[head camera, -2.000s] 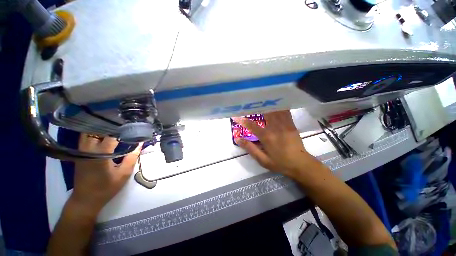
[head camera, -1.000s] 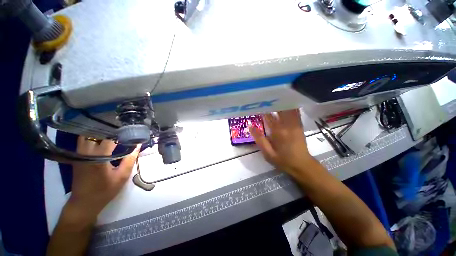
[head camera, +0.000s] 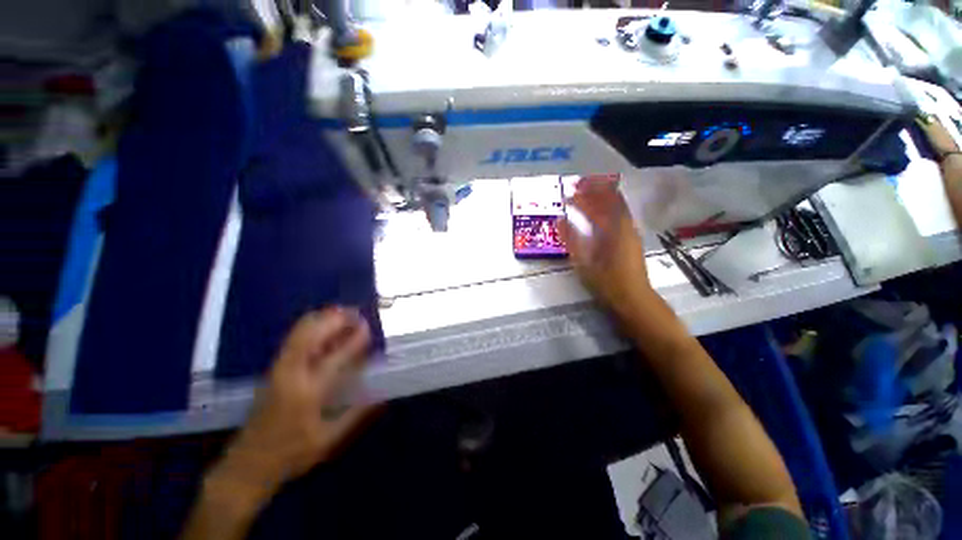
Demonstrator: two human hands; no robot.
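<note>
My right hand (head camera: 601,237) is beside the right edge of the smartphone (head camera: 539,219), which lies flat under the machine arm with a lit pink-purple and white screen. The hand is blurred and holds nothing visible. My left hand (head camera: 316,369) is blurred, at the front edge of the table, over the lower right end of a navy-blue fabric panel (head camera: 295,243). Whether its fingers grip the fabric cannot be told. A second navy panel (head camera: 158,243) lies to the left. The white sewing machine (head camera: 527,148) spans the top; its needle area is hard to make out.
Thin dark metal tools (head camera: 696,266), a thin red item (head camera: 698,228) and a coiled black cord (head camera: 804,234) lie right of the phone. A printed ruler (head camera: 496,335) runs along the table's front. Another person's arm (head camera: 946,169) shows at the right edge. Bagged scraps (head camera: 886,380) are lower right.
The view has shifted back, showing more of the table's left. My left hand has moved from beside the needle toward the front edge. My right hand has lifted off the phone's screen to its right.
</note>
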